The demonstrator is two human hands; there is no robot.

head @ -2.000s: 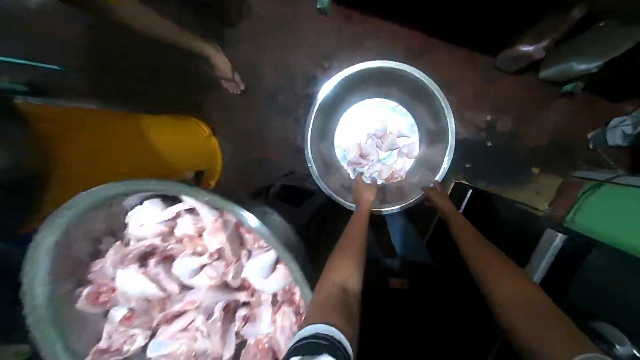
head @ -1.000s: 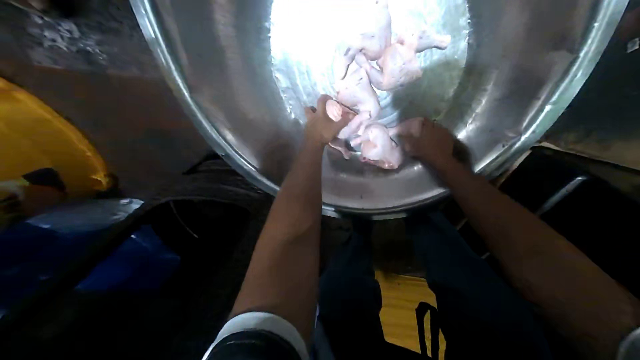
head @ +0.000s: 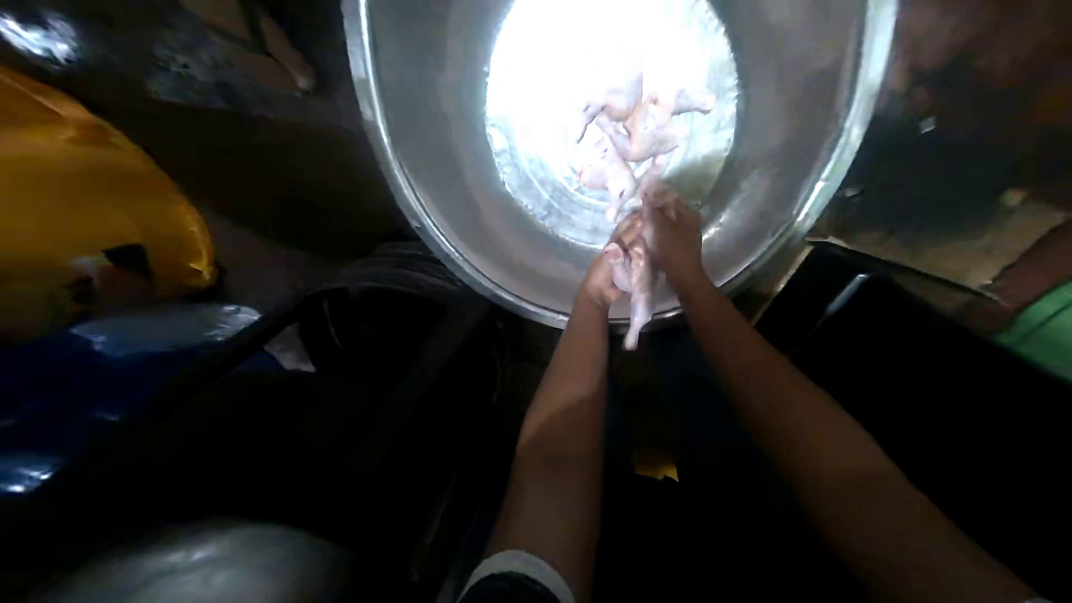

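A large round metal basin (head: 427,218) fills the upper middle, its bottom brightly lit. Several raw chicken leg pieces (head: 649,130) lie on that bottom. At the near side of the basin my left hand (head: 607,272) is closed around a raw chicken piece (head: 640,289), whose bony end points toward me over the rim. My right hand (head: 672,230) is against the left one, curled at the upper part of the chicken; its fingertips are partly hidden, and whether it grips a separate piece cannot be told.
A yellow plastic container (head: 92,184) is at the left, with blue plastic (head: 75,385) below it. Black crates (head: 913,360) stand at the right. Another person's arm (head: 1034,268) shows at the right edge, and a foot (head: 289,54) at the upper left.
The view has come much closer to the basin. Since one second ago, my hands have come together, and a chicken piece is lifted toward the near rim in my left hand.
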